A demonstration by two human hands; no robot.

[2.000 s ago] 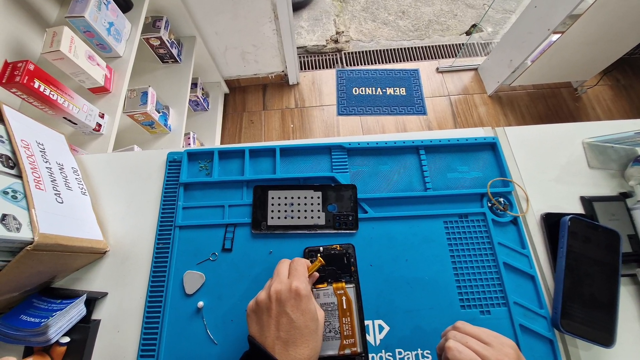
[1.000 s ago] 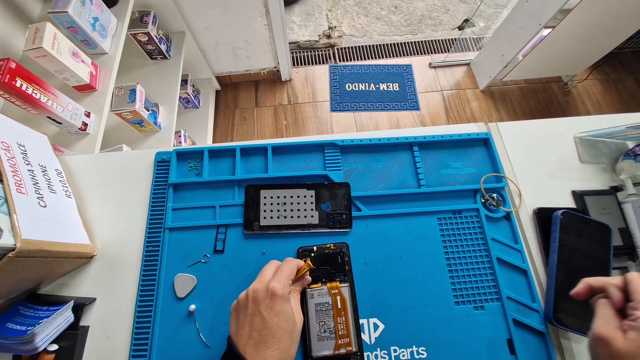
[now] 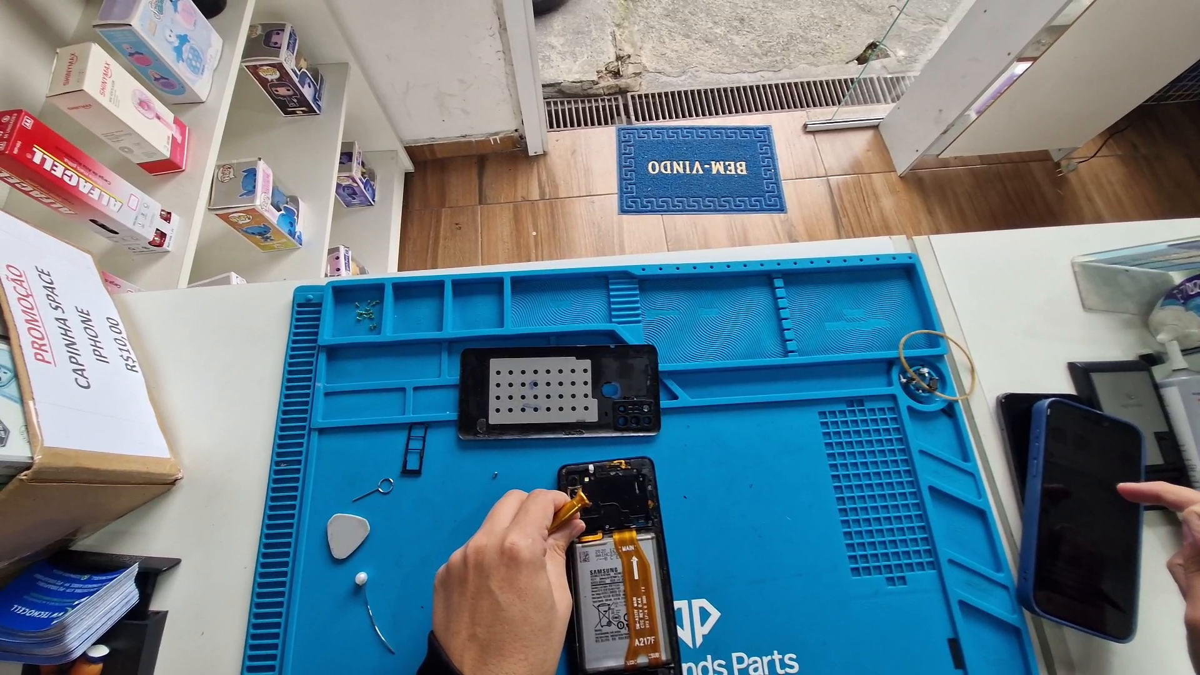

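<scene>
An opened smartphone (image 3: pixel 614 562) lies on a blue silicone repair mat (image 3: pixel 750 525), its Samsung battery and orange flex cable (image 3: pixel 637 600) exposed. My left hand (image 3: pixel 511 581) pinches a small orange flex cable piece (image 3: pixel 569 511) over the phone's upper left part. Above the phone lies its black back cover (image 3: pixel 560 392), inner side up, with a dotted grey sheet. My right hand (image 3: pixel 1172 525), cut off by the right edge, has its index finger extended at the edge of a dark-screened phone in a blue case (image 3: pixel 1080 520); whether it touches is unclear.
A SIM ejector pin (image 3: pixel 384 486), a grey triangular pick (image 3: pixel 348 536), a white-headed wire (image 3: pixel 375 609) and a small black frame (image 3: pixel 414 450) lie left on the mat. Tiny screws (image 3: pixel 366 314) sit in a top compartment. A cardboard box (image 3: pixel 84 375) stands at the left.
My right hand has moved from the mat's lower edge to the blue-cased phone at the right. My left hand stays near the opened phone's top with the orange piece.
</scene>
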